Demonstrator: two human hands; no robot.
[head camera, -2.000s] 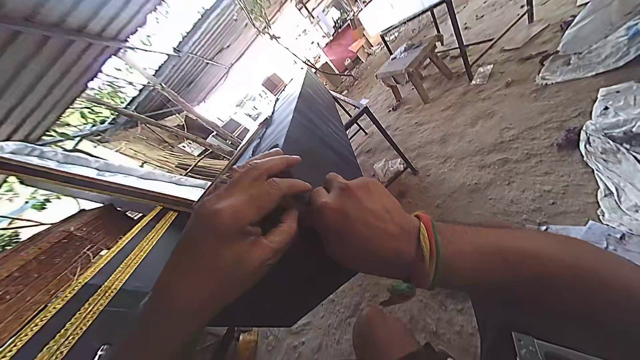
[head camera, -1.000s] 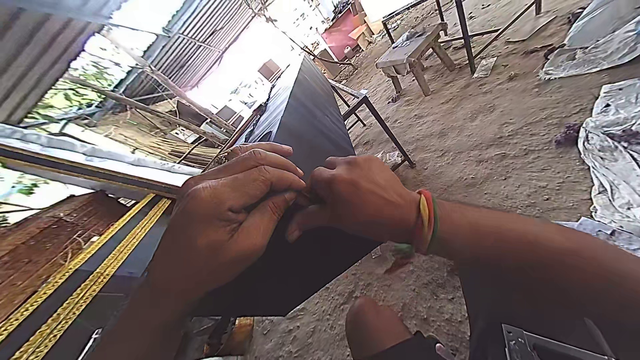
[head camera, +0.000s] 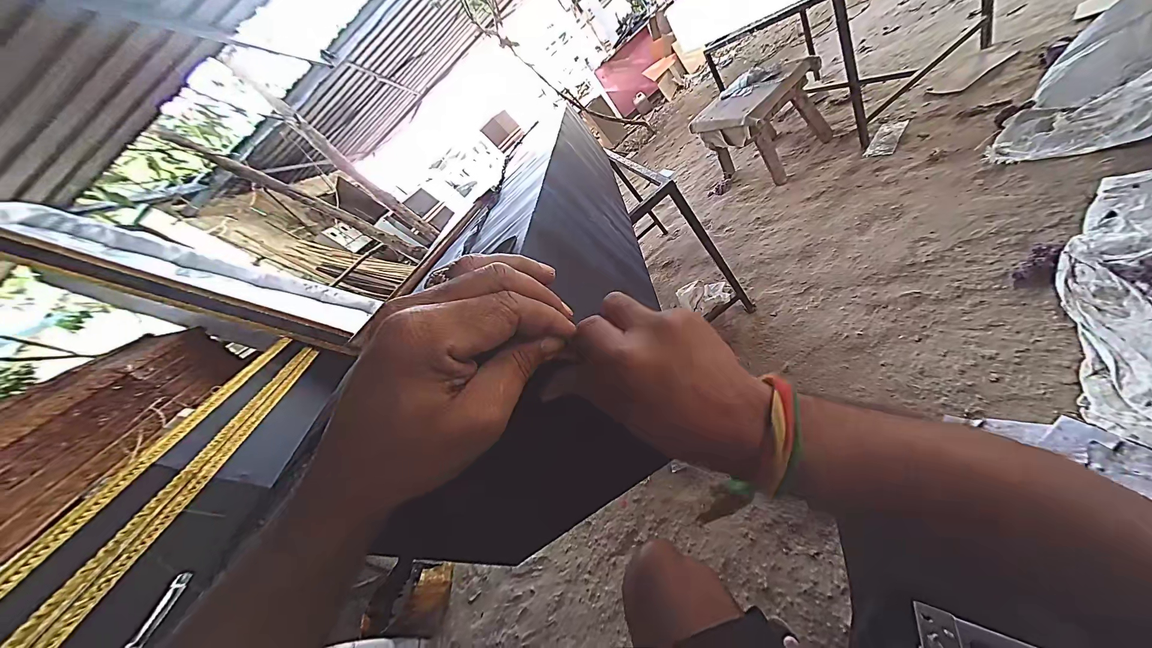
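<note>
My left hand (head camera: 468, 360) and my right hand (head camera: 657, 378) meet at the fingertips over the near end of a long panel covered in dark fabric (head camera: 585, 216). Thumb and fingers are pinched together on both hands, but whatever lies between them is too small or hidden to make out. A red, yellow and green band (head camera: 781, 432) circles my right wrist. Yellow braided trim (head camera: 171, 486) runs in strips over a dark surface at the lower left, with a metal tool (head camera: 162, 607) beside it.
Reddish-brown wood (head camera: 99, 423) lies at the left. A metal-framed stand (head camera: 688, 211) is beyond the panel, and a small wooden stool (head camera: 756, 108) stands on the dirt floor. Crumpled plastic sheeting (head camera: 1111, 297) lies at the right. My knee (head camera: 670, 589) shows below.
Both hands stay together over the panel's near end. The fingers of my left hand have drawn closer to my right hand since the earliest frame.
</note>
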